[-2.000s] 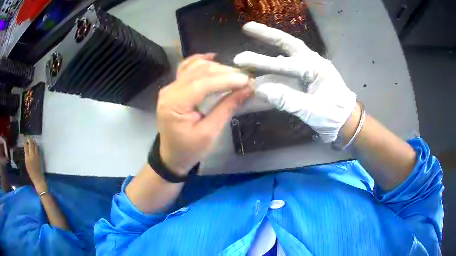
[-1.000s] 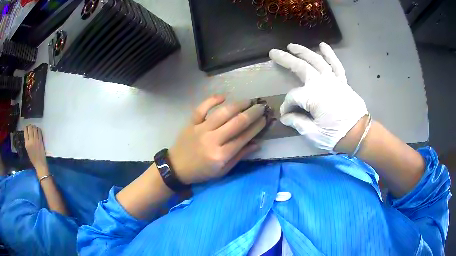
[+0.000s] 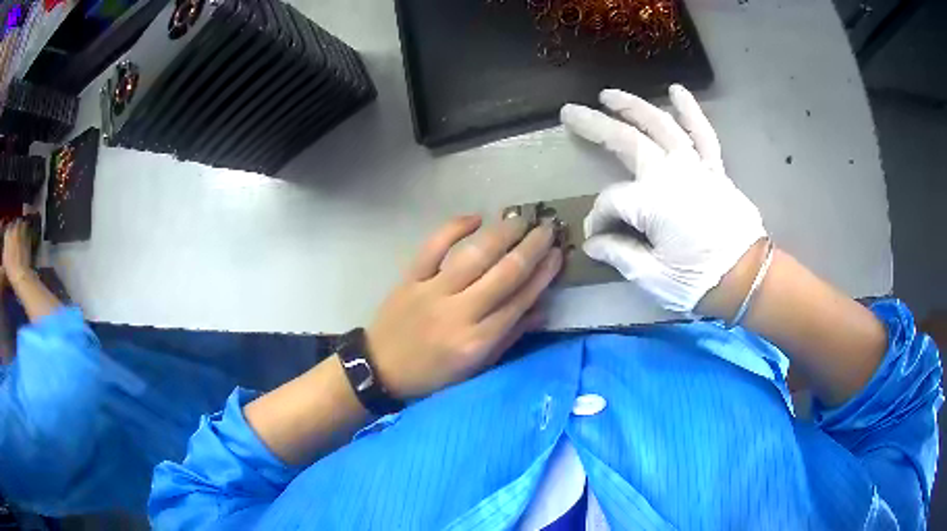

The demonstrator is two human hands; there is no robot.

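A grey-brown fixture plate lies flat on the bench in front of me, its right end hidden under my gloved hand. My left hand, bare with a black wristband, has its fingertips over the round opening in the plate's left part; whether a coil is under them is hidden. My right hand, in a white glove, has thumb and index curled together at the plate and the other fingers spread; what lies between the fingertips cannot be seen. A black tray beyond my hands holds a heap of copper coils.
A tall stack of dark plates stands at the upper left. A smaller black tray with copper bits lies at the far left. A neighbour's hand and blue sleeve are at the left edge.
The view has shifted. My left hand has come down from beside the gloved fingers onto the plate. My gloved thumb and index have curled together. The neighbour's hand has moved away up and left.
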